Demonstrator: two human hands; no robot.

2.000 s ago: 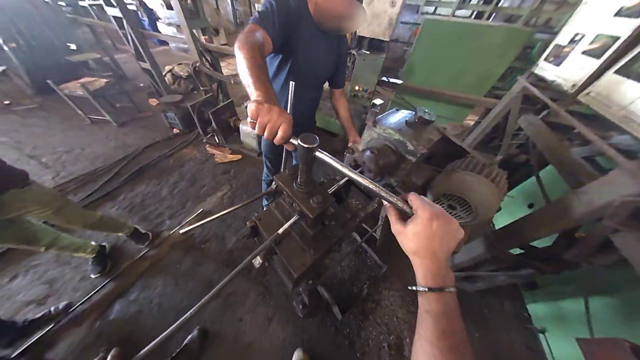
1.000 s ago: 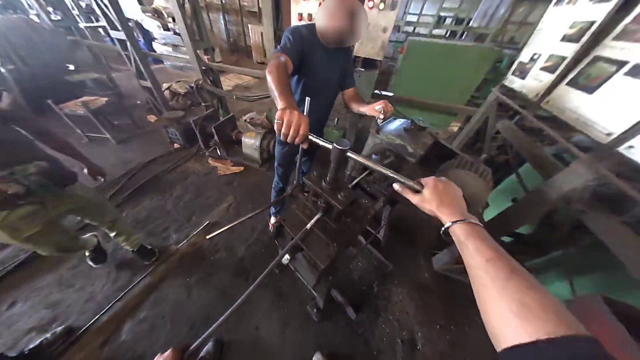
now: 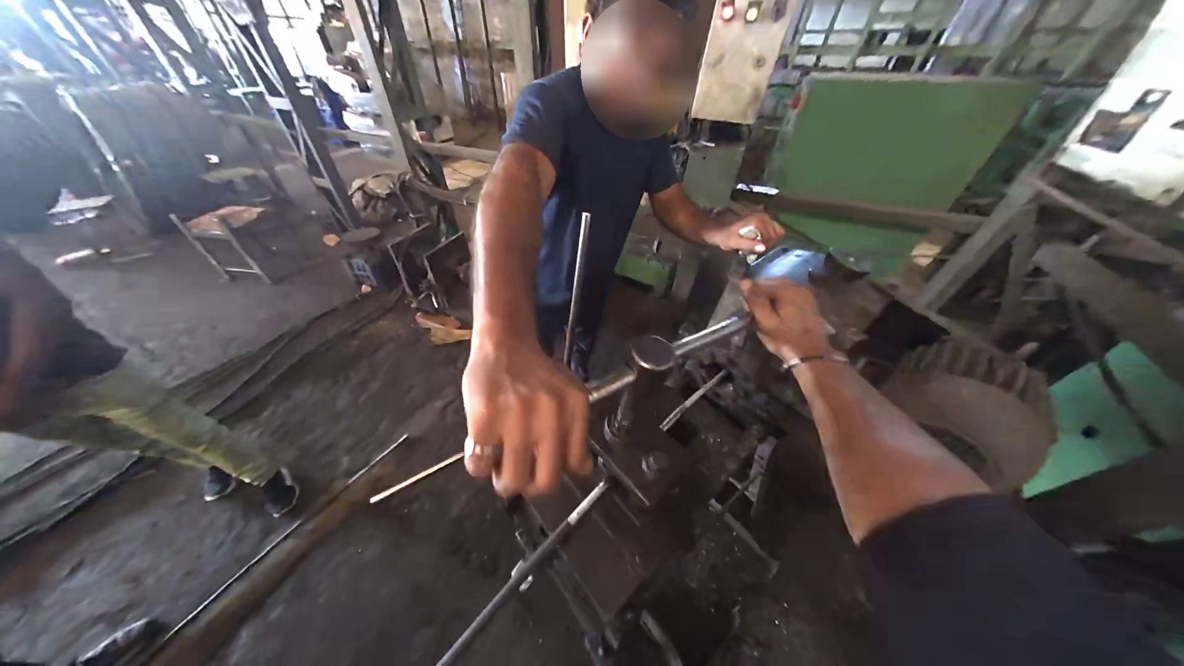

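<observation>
My right hand (image 3: 786, 319), with a thin band at the wrist, is closed around the far right end of a steel bar (image 3: 710, 334). The bar crosses the round head of an upright metal spindle (image 3: 654, 353) on a dark, greasy machine. Across from me a co-worker's hand (image 3: 527, 416) grips the bar's other end, close to the camera; their other hand (image 3: 747, 233) is near a shiny blue-grey surface. A long metal rod (image 3: 527, 569) slopes from the machine toward the bottom edge. My left hand is out of sight.
A thin upright rod (image 3: 578, 287) stands before the co-worker. At right are a ribbed motor housing (image 3: 971, 407) and metal beams. Another person's legs (image 3: 139, 416) are at left, near a long rod (image 3: 287, 536) on the floor. Behind stands a green panel (image 3: 902, 139).
The bar has turned about the spindle: my right hand has gone away from me, and the co-worker's gripping hand has come toward me. Their other hand has lifted from beside the machine seen two seconds ago.
</observation>
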